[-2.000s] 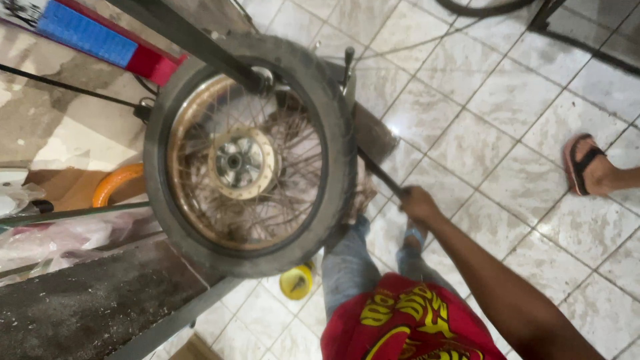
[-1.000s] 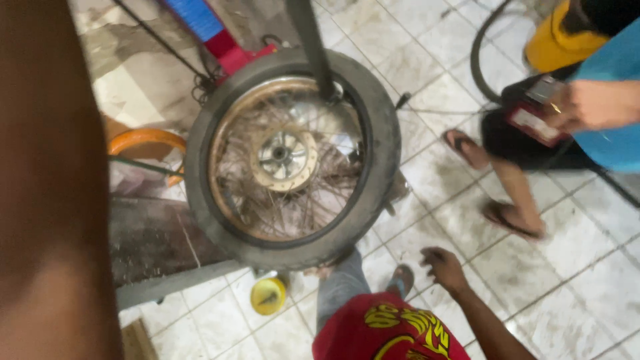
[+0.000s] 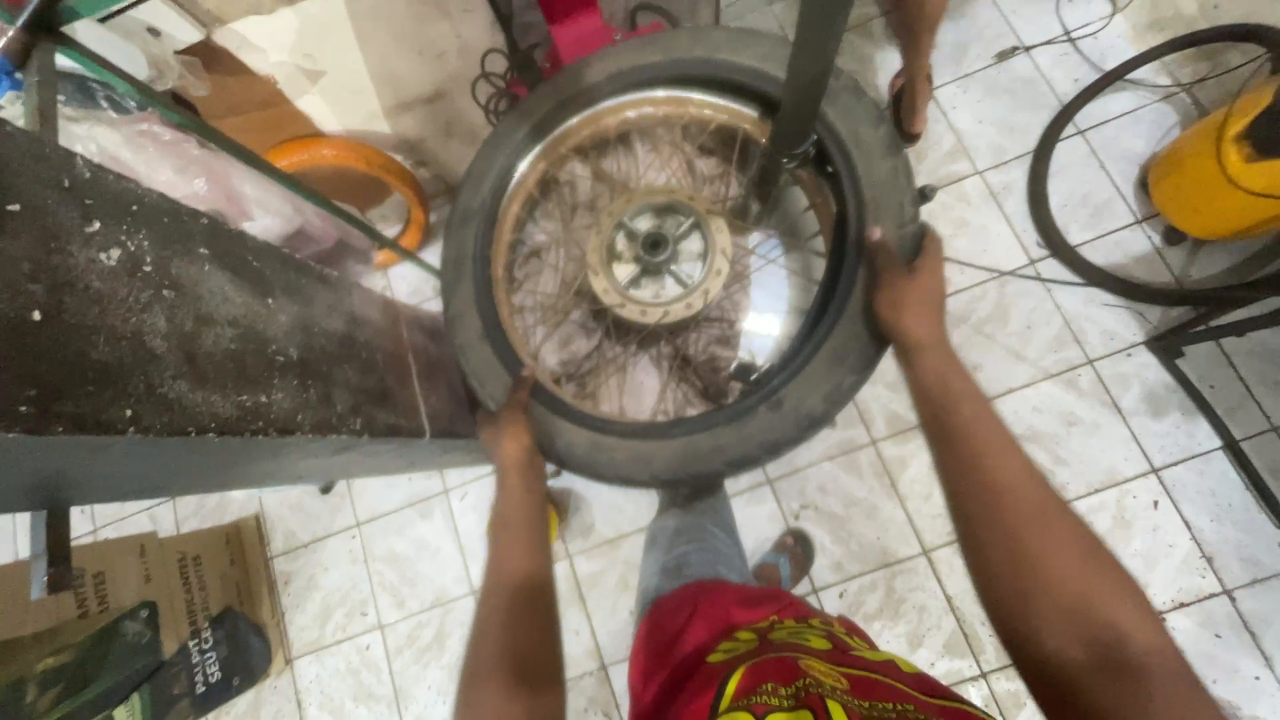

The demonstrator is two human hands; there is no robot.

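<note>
A spoked motorcycle wheel with a black rubber tire (image 3: 690,455) lies roughly flat in front of me, its hub and brake disc (image 3: 656,256) facing up. My left hand (image 3: 512,425) grips the tire at its lower left edge, with a finger over the sidewall. At the right edge my right hand (image 3: 908,285) holds the tire, thumb on top. The undersides of both grips are hidden. A dark metal post (image 3: 815,80) reaches across the upper right of the rim, its lower end inside the wheel. What bears the wheel from below cannot be seen.
A dark worktable (image 3: 230,330) stands left, touching or close to the tire. Beyond it are an orange ring (image 3: 350,155) and plastic bags. Flattened cardboard (image 3: 255,590) lies lower left. A yellow machine (image 3: 1210,170) with a black hose (image 3: 1045,200) is at right. Another person's foot (image 3: 910,105) shows at the top.
Both my hands are now on the tire. One second ago my right hand was off it, open above the floor. The other person in blue has mostly left the view.
</note>
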